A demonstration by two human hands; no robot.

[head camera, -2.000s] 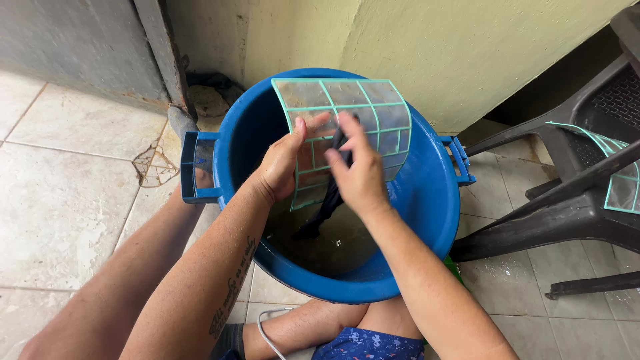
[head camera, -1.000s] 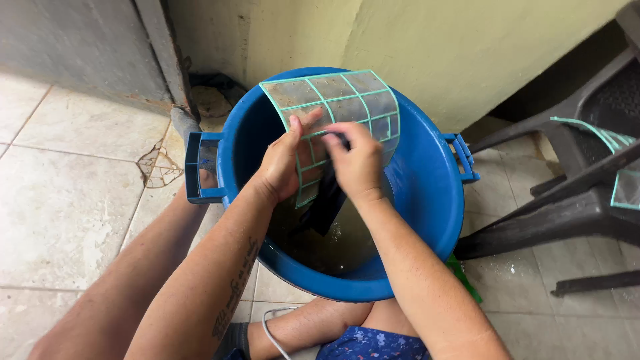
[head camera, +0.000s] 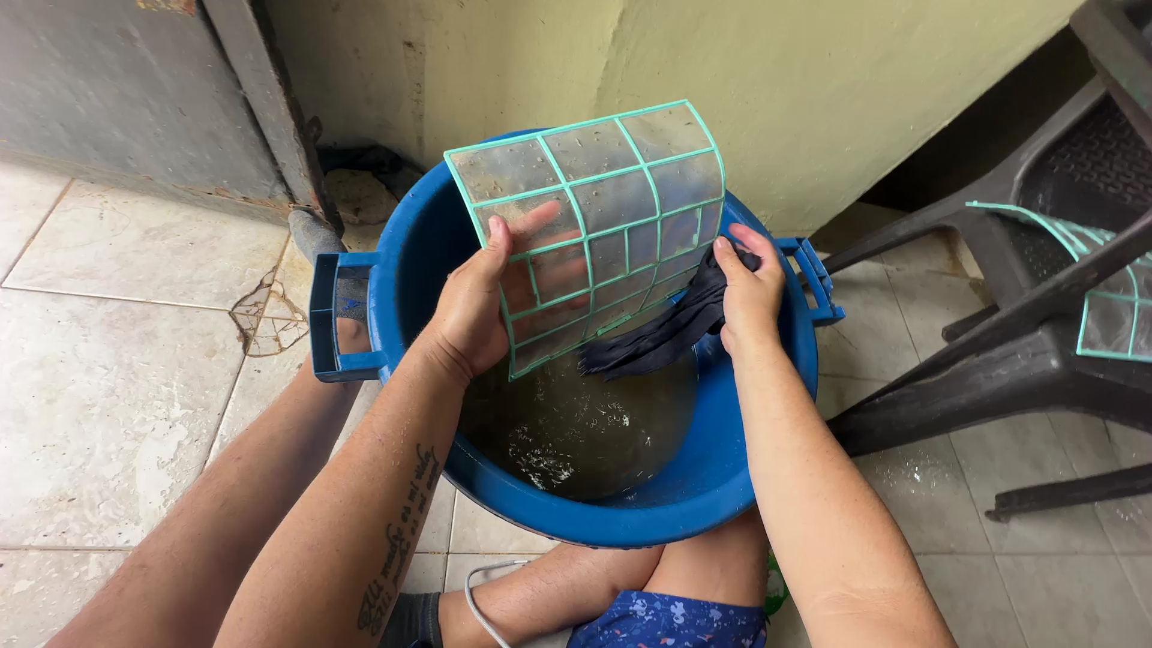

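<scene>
A curved mesh air filter with a mint-green plastic grid frame point(head camera: 612, 193) is held up over a blue plastic tub point(head camera: 576, 517). My left hand point(head camera: 486, 301) grips its left edge, thumb in front and fingers behind, showing through the mesh. Wet specks dot the filter's upper panels. At its right edge, my right hand point(head camera: 751, 288) holds a bunched dark wet cloth point(head camera: 661, 337) that hangs across the filter's lower edge; whether these fingers also grip the frame is hard to tell. Murky water point(head camera: 585, 432) lies in the tub below.
On the right, a dark plastic chair point(head camera: 1008, 360) carries another green-framed mesh filter point(head camera: 1116, 310). A grey metal door or panel point(head camera: 153, 99) and a yellowish wall point(head camera: 738, 99) stand behind the tub. A white cable point(head camera: 477, 603) lies by my crossed legs, on the tiled floor point(head camera: 126, 369).
My right hand has moved from the middle of the filter to its right edge with the dark cloth. The left hand still holds the filter.
</scene>
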